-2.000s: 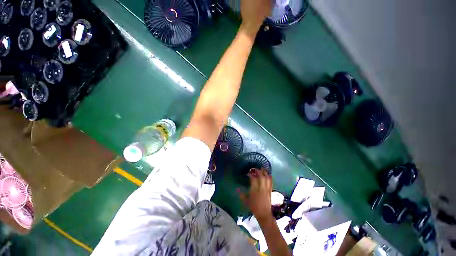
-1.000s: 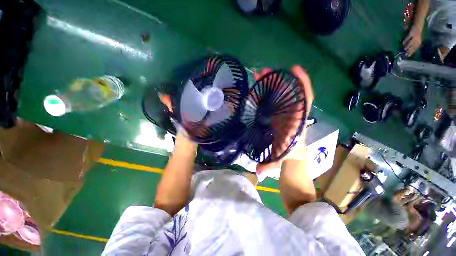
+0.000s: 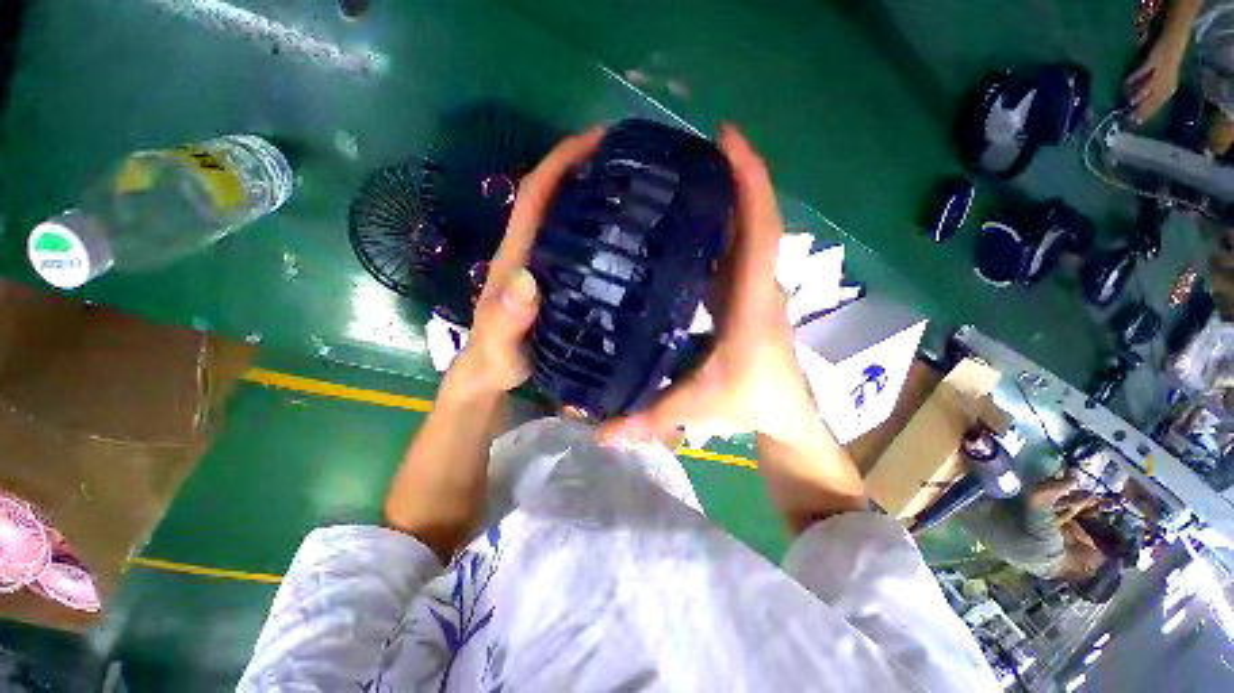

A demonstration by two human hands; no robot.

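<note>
A dark navy fan unit (image 3: 625, 264) is held in front of my chest, over the bench's near edge, seen side-on with its slotted cage. My left hand (image 3: 512, 298) presses on its left side, thumb toward me. My right hand (image 3: 752, 318) spreads flat along its right side. The two hands clasp it between them. The blades and the front face are hidden. Loose dark front grilles (image 3: 393, 228) lie overlapping on the green bench, just left of my left hand.
A clear plastic bottle (image 3: 163, 210) lies at the left. A white retail box (image 3: 866, 372) and paper slips (image 3: 816, 278) are at the right. More fan units (image 3: 1022, 122) stand beyond. Cartons (image 3: 102, 386) and pink grilles (image 3: 25, 544) are lower left. Another person's hand (image 3: 1153, 84) shows upper right.
The fan's open side with pale blades and the separate grille were visible in my hands; now the cage is together between my palms and turned side-on. The view has shifted slightly, showing the bottle farther left.
</note>
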